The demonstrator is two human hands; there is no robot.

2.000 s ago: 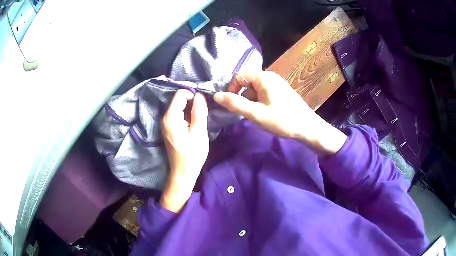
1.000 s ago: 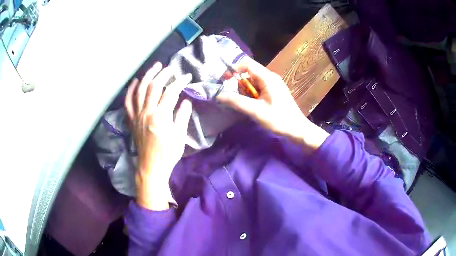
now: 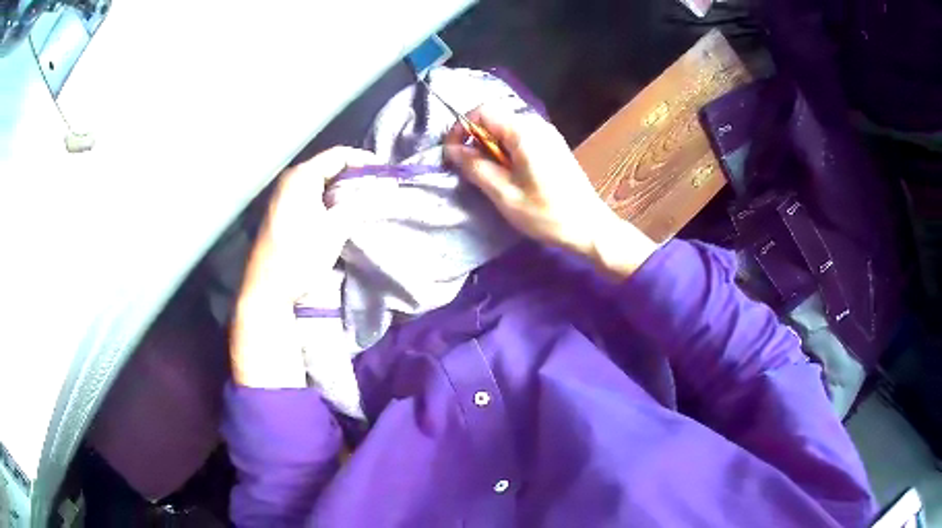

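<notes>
The pale grey-lilac garment [image 3: 413, 237] lies bunched in my lap beside the white table edge. A purple seam [image 3: 398, 172] runs across it between my hands. My left hand [image 3: 300, 222] holds the cloth at the seam's left end, its fingertips partly hidden in the folds. My right hand [image 3: 527, 175] holds a slim tool with an orange-brown handle [image 3: 488, 142]. Its thin metal tip points up and left over the garment's upper part. Whether the right fingertips also pinch cloth, I cannot tell.
The white curved table [image 3: 207, 113] fills the left side. A small blue piece [image 3: 429, 54] sits at its edge. A brown wooden board [image 3: 661, 144] is at the upper right. Dark purple garments [image 3: 806, 248] with pale stitching lie at the right.
My left hand was spread over the cloth and now grips it at the seam's left end. The tool in my right hand has swung so its metal tip shows. The seam is drawn straighter.
</notes>
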